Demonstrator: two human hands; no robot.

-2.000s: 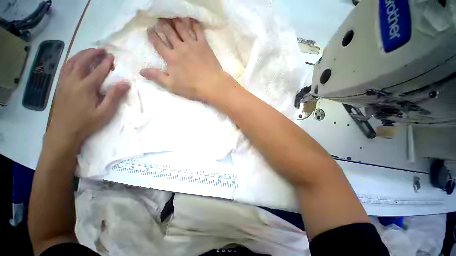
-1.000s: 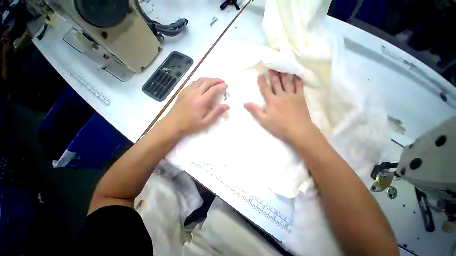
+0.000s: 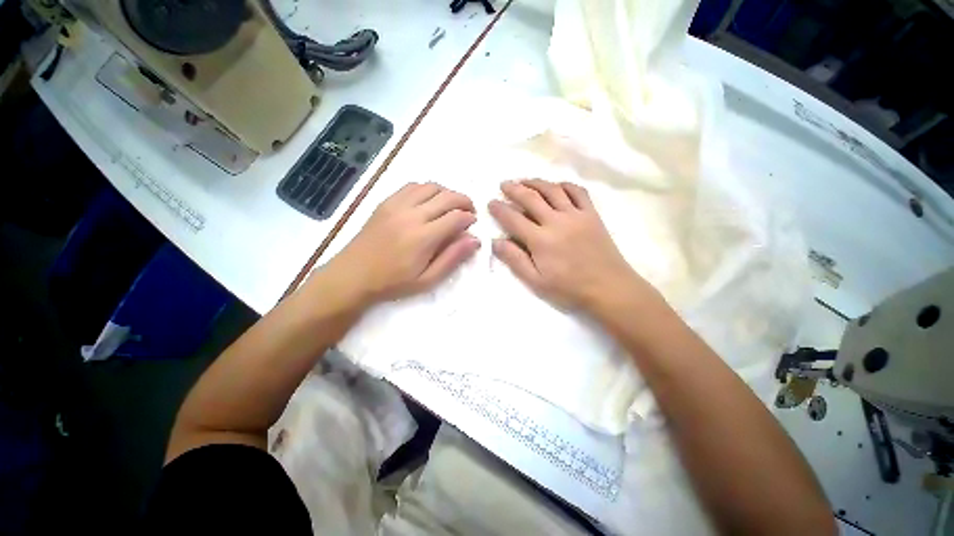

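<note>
A white to cream garment piece [image 3: 481, 325] is spread on the white table, with a cream, bunched part running to the back. My left hand [image 3: 413, 241] lies on its left part, palm down. My right hand [image 3: 554, 236] lies palm down just right of it, fingers slightly spread. The fingertips of both hands face each other across a small gap. Neither hand shows fabric clearly gripped; what is under the fingers is hidden.
A sewing machine head [image 3: 905, 351] stands at the right, with black snips [image 3: 880, 440] near it. A dark compartmented tray [image 3: 335, 162] and another machine [image 3: 225, 79] are at the left. A ruler strip [image 3: 523, 434] runs along the front edge. Pale pieces [image 3: 340, 424] hang below.
The view has swung left since the earliest frame. My right hand has moved left, closer to my left hand, and its fingers are less spread. The fabric under them looks flatter.
</note>
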